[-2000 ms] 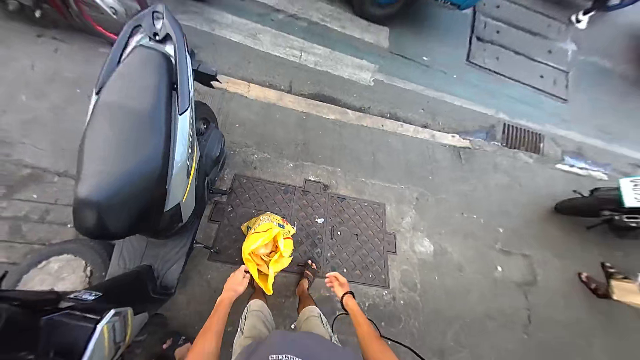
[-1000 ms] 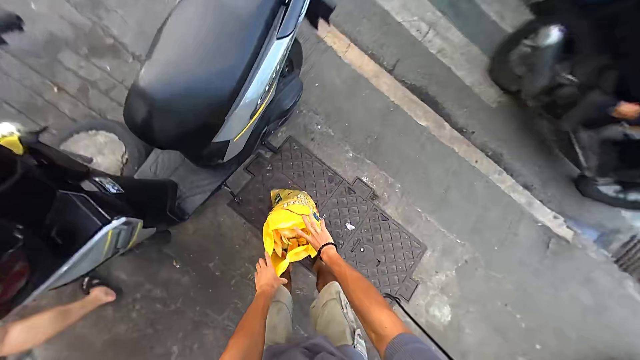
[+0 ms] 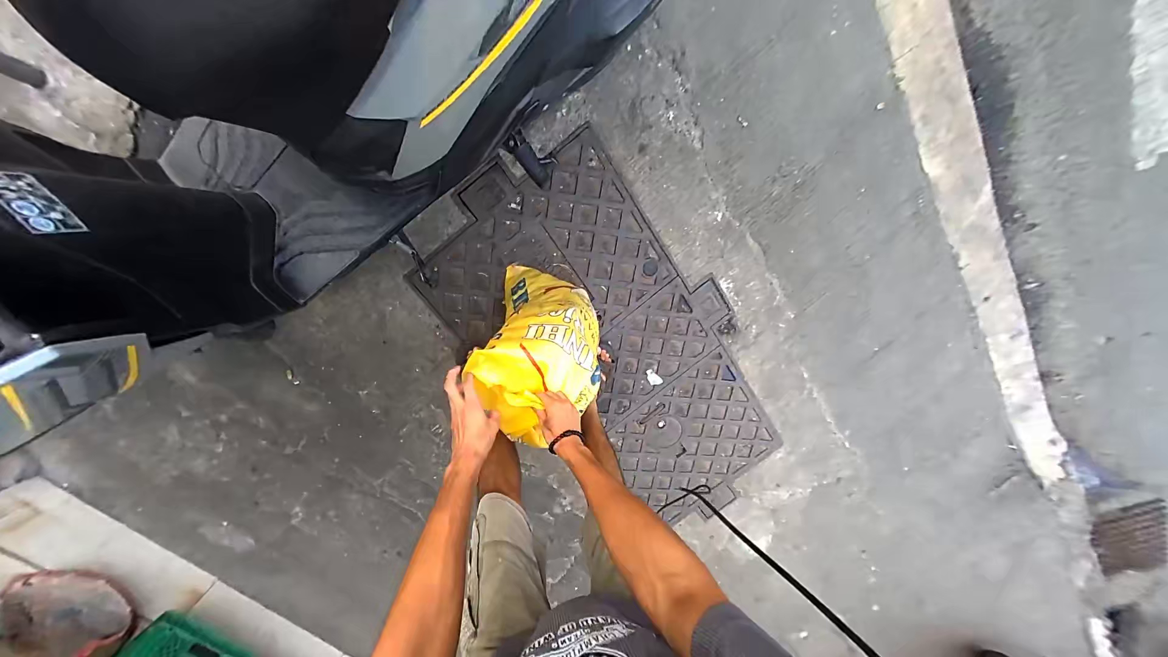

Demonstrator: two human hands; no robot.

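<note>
A yellow plastic bag [image 3: 557, 333] with printed writing, bulging with contents, rests on a patterned metal utility cover [image 3: 684, 365] just in front of my feet. My left hand [image 3: 470, 420] grips the bag's gathered edge at its left side. At the lower right of the bag, my right hand [image 3: 558, 420], with a dark bracelet at the wrist, has its fingers closed on the crumpled plastic. What the bag holds is hidden now.
A parked black and grey scooter [image 3: 338, 219] stands close at the upper left. A black cable [image 3: 776, 566] runs over the asphalt at the lower right. A green crate [image 3: 178, 639] and a round basin [image 3: 68, 611] lie at the bottom left, with a drain grate [image 3: 1130, 537] at the right.
Both hands, apart from the bag two seconds ago, have come onto it. The bag's opening, with contents showing a second ago, is now gathered over. The view has turned and moved closer.
</note>
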